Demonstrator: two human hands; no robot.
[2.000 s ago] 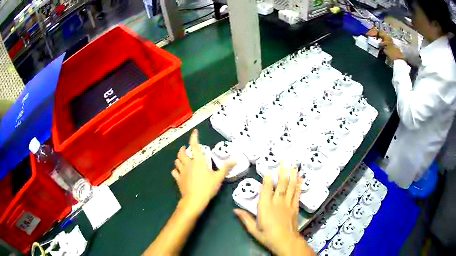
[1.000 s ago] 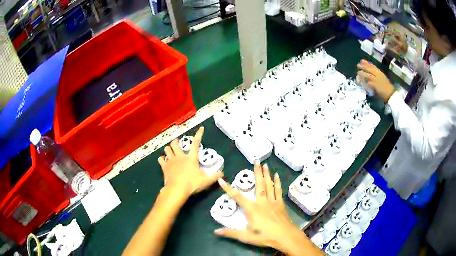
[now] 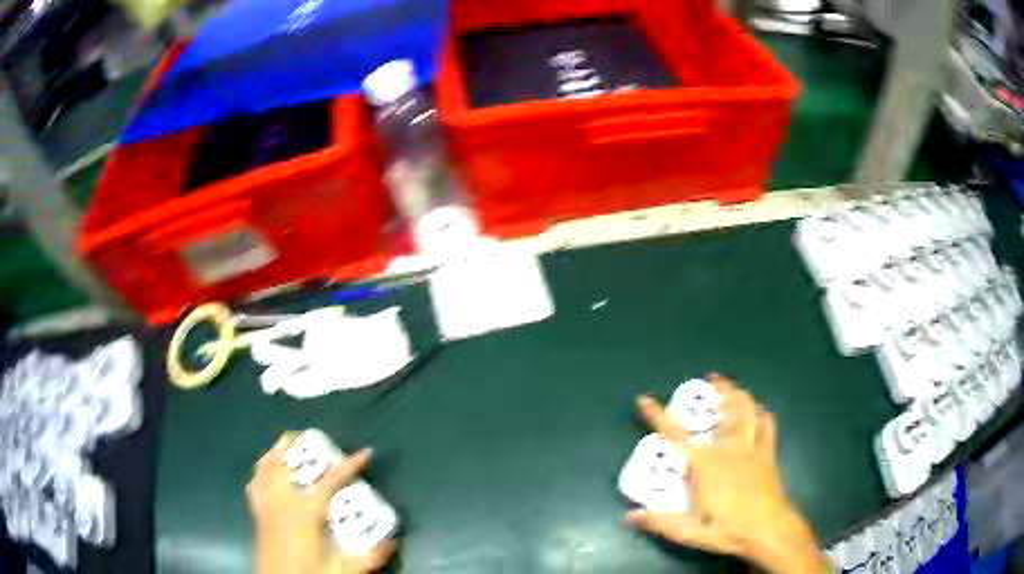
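My left hand (image 3: 290, 505) is around two white outlet adapters at the lower left of the green mat, one (image 3: 309, 457) at the fingers and one (image 3: 360, 517) by the thumb. My right hand (image 3: 736, 477) is around two more adapters at the lower centre right, one (image 3: 695, 406) between thumb and fingers and one (image 3: 655, 473) at the palm side. All four lie with their round bases up. The image is blurred, so the pins are only dark spots.
Rows of adapters (image 3: 932, 303) stand at right. More adapters (image 3: 56, 437) lie on black matting at left. Behind are two red crates (image 3: 685, 140), a clear bottle (image 3: 421, 168), a white square pad (image 3: 491, 294), a yellow tape ring (image 3: 180, 357) and a crumpled white heap (image 3: 343, 353).
The view has swung left, so the crates now stand ahead and the coworker is out of view. Both hands have moved left with two adapters each, away from the rows, and are farther apart.
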